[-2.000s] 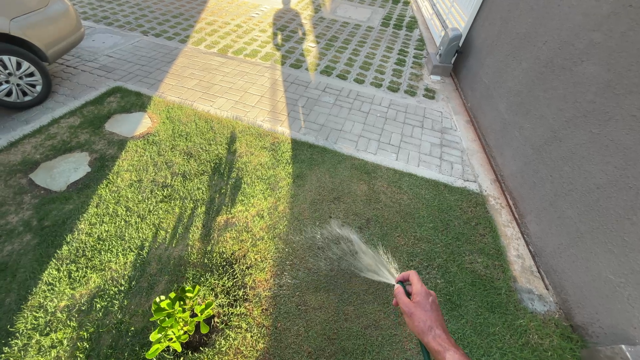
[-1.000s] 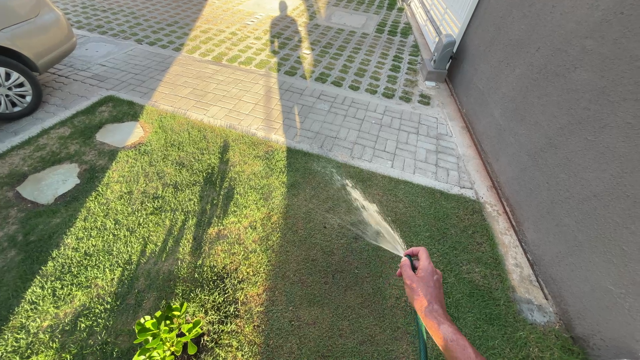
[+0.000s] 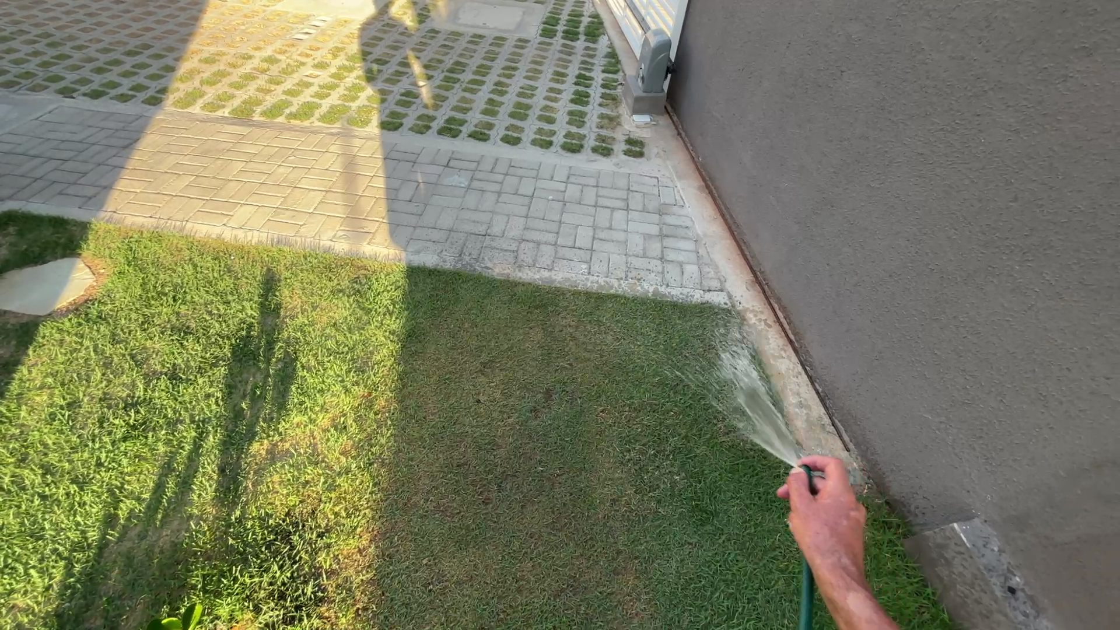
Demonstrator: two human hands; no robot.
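Note:
My right hand (image 3: 827, 512), at the lower right, is closed around the end of a green garden hose (image 3: 807, 595). The hose hangs down below the hand and leaves the view at the bottom edge. From the hose end, near my thumb and fingers, a fan of water (image 3: 759, 411) sprays up and to the left, over the shaded lawn (image 3: 560, 437) beside the concrete strip at the wall. My left hand is out of view.
A grey rendered wall (image 3: 919, 219) runs along the right, with a concrete edging (image 3: 770, 332) at its foot. Beyond the grass lie block paving (image 3: 560, 210) and grass-filled pavers (image 3: 490, 96). A gate motor (image 3: 653, 61) stands by a white gate. A flat stone (image 3: 44, 287) lies at left.
The spray has swung from mid-lawn to the right, towards the wall's edging, and my right hand has moved with it. The view has turned right, leaving the car outside it.

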